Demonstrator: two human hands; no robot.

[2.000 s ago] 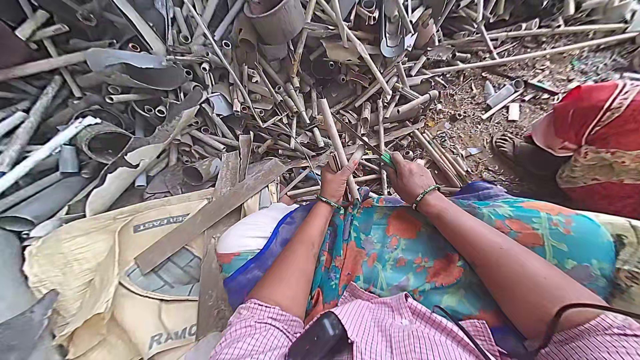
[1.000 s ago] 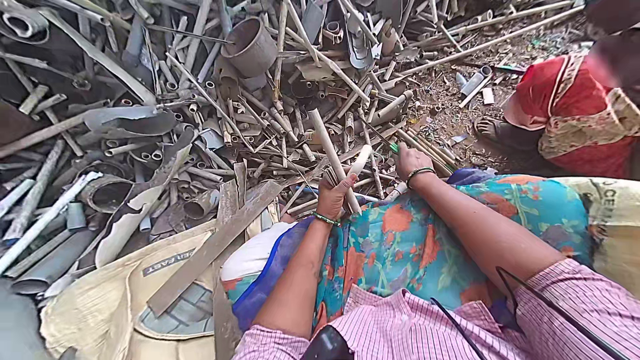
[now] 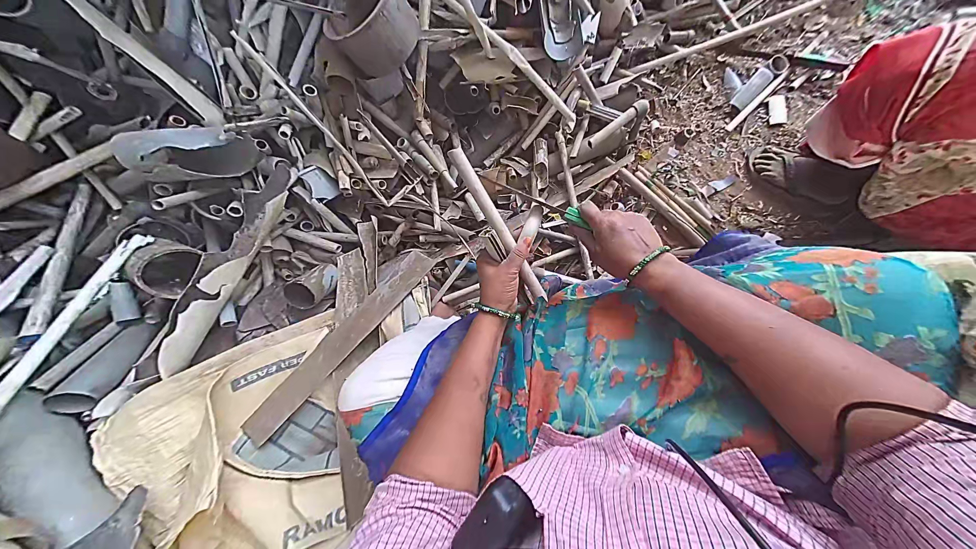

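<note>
My left hand (image 3: 501,284) is closed around a long grey plastic pipe (image 3: 488,206), which slants up and to the left from my lap. A short whitish piece (image 3: 531,223) stands at the thumb of that hand; whether it is held too cannot be told. In my right hand (image 3: 619,236) is the green handle of a tool (image 3: 577,218). Its thin dark blade or rod points left toward the pipe; what kind of tool it is cannot be told. Both hands are close together above the patterned cloth on my lap.
A heap of cut plastic pipes (image 3: 427,160) spreads ahead and left. A flat grey strip (image 3: 339,347) lies across a printed beige sack (image 3: 168,427). At right, another person in red cloth (image 3: 915,145) sits close, with a foot (image 3: 774,164) on the littered ground.
One second ago the whitish piece stood out higher and brighter beside my left hand. The pipe remains in my left hand, and the green-handled tool in my right.
</note>
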